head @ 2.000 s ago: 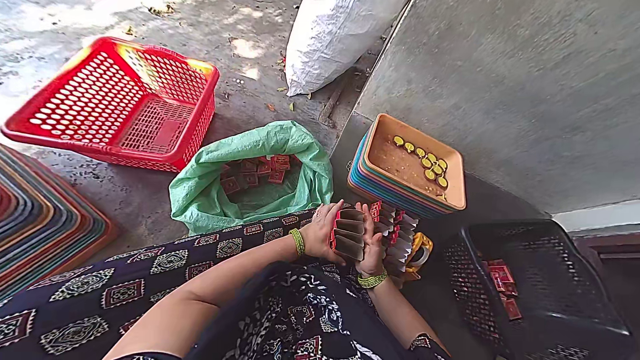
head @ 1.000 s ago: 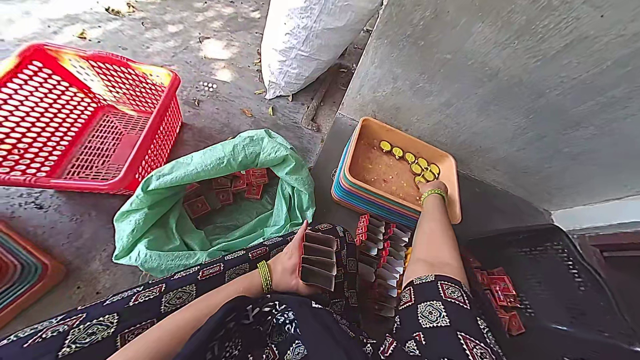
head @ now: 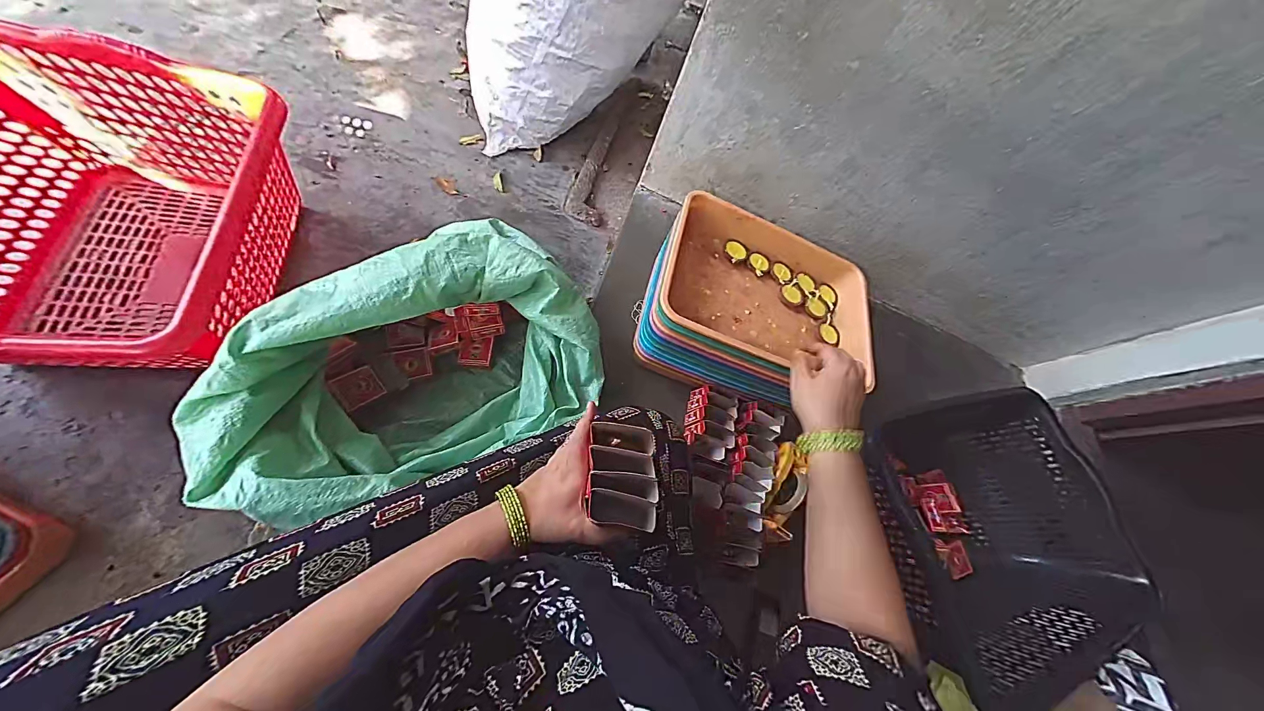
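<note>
My left hand (head: 565, 494) grips a row of several open small cardboard boxes (head: 624, 476), their hollow ends facing up. At the near right edge of an orange plastic tray (head: 721, 314), my right hand (head: 828, 387) has its fingers bunched; whether something is between them cannot be seen. Several round yellow-topped pieces (head: 790, 276) lie in the tray, one just beyond my fingertips. The tray tops a stack of coloured trays. More open small boxes (head: 736, 474) stand in rows between my two arms, beside a roll of tape (head: 787, 491).
A green woven sack (head: 237, 395) holds small red boxes (head: 357, 387). A red plastic basket (head: 232, 207) stands at the upper left, a black plastic basket (head: 1027, 573) with red boxes at the right. A white sack (head: 558, 59) is near the grey wall (head: 968, 148).
My right hand was beside the left two seconds ago, then over the yellow-topped pieces; now it is at the tray's near edge. My left hand still holds the boxes.
</note>
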